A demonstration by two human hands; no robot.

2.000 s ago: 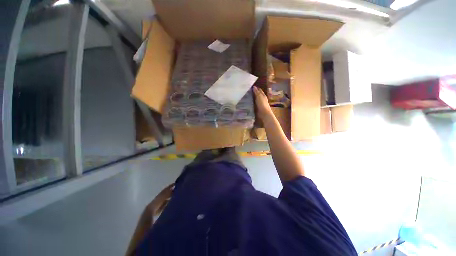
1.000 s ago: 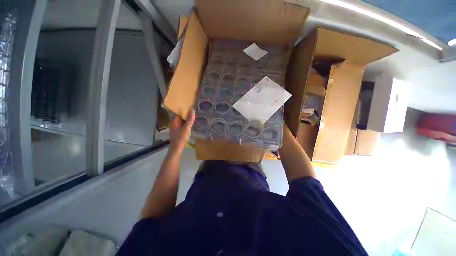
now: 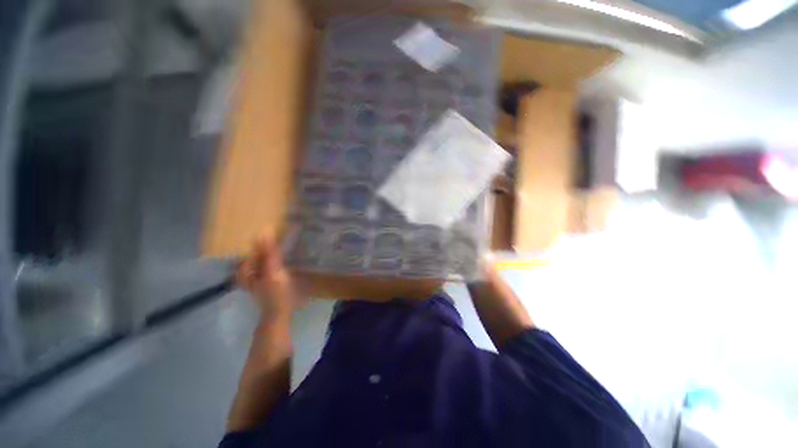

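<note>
An open brown cardboard carton [image 3: 372, 287] is in front of me, large in view. Clear plastic blister trays [image 3: 350, 157] with rows of round pockets fill it. A large white paper label [image 3: 444, 171] and a smaller white paper [image 3: 426, 46] lie on the trays. My left hand [image 3: 265, 269] is at the near left corner, by the lower end of the left flap [image 3: 254, 131], and grips the carton. My right hand [image 3: 484, 269] is at the near right corner, its fingers mostly hidden by the carton. The picture is blurred.
A second open carton [image 3: 544, 166] stands to the right, with a white box [image 3: 637, 144] beyond it. Red crates [image 3: 722, 171] are blurred at far right. A grey metal frame [image 3: 131, 166] stands on the left. Yellow tape [image 3: 521, 263] marks the floor.
The carton with the trays has come closer and looks larger, while the second carton does not. Both my hands have stayed at its sides. The view has blurred and shifted.
</note>
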